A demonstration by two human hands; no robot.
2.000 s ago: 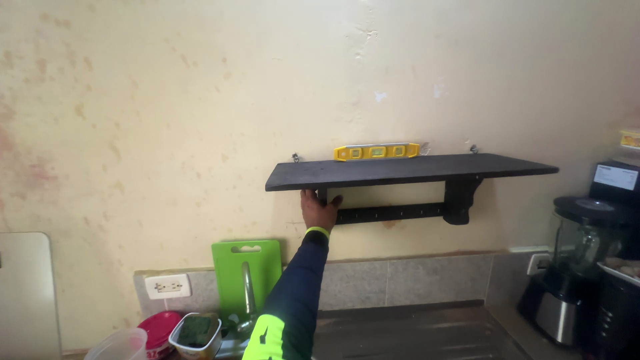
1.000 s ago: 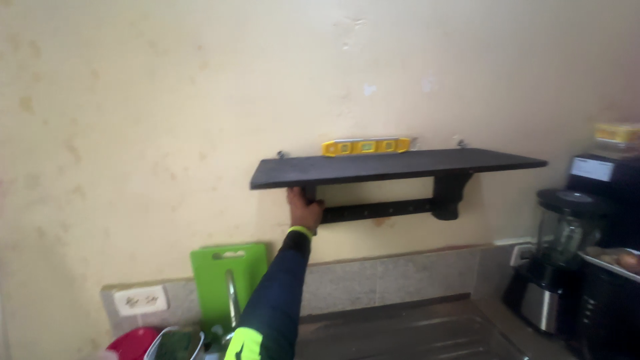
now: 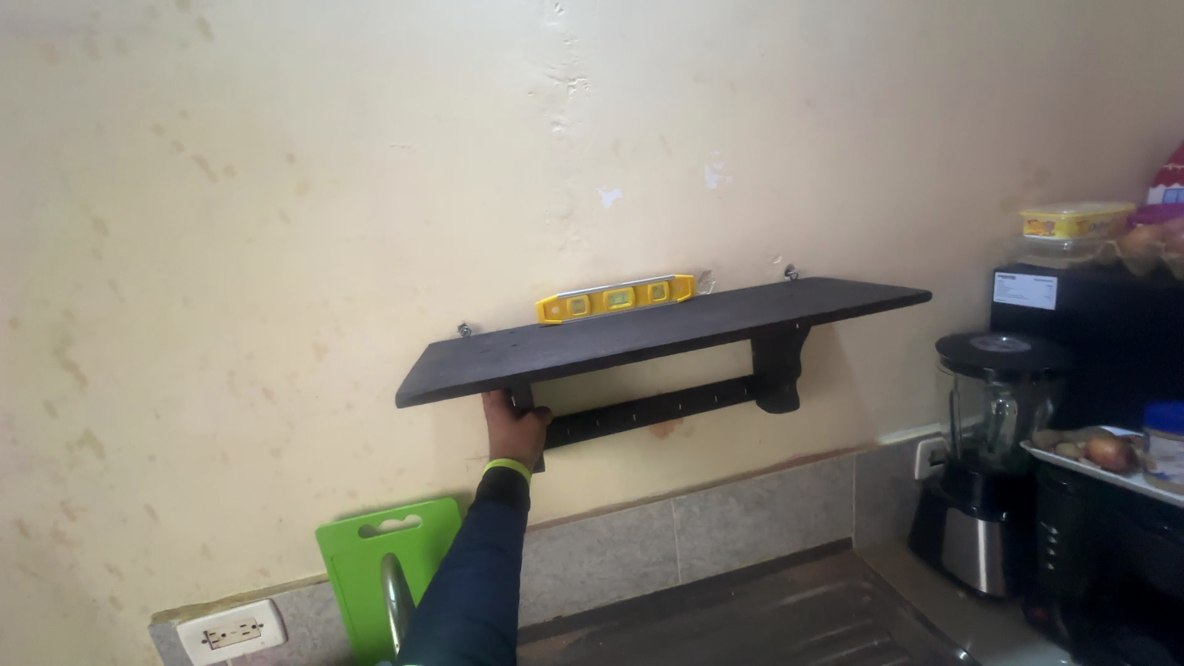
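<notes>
A black wooden shelf (image 3: 666, 324) with two brackets and a lower rail (image 3: 647, 416) is against the wall. My left hand (image 3: 518, 430) grips its left bracket from below, thumb towards the rail; part of the fingers is hidden behind the bracket and board. A yellow spirit level (image 3: 617, 299) lies along the shelf's rear edge, near the wall. Metal hooks or screws show just above the rear edge, one at the left (image 3: 464, 330) and one at the right (image 3: 791, 273). My right hand is out of view.
A green cutting board (image 3: 347, 564) leans on the wall behind a metal faucet (image 3: 396, 601), beside a wall outlet (image 3: 231, 633). Below the shelf is a ridged metal drainboard (image 3: 740, 620). At the right stand a blender (image 3: 990, 462) and a tray (image 3: 1110, 474) holding onions.
My left hand has stayed on the left bracket, and the spirit level has remained on the shelf. The view has shifted and tilted.
</notes>
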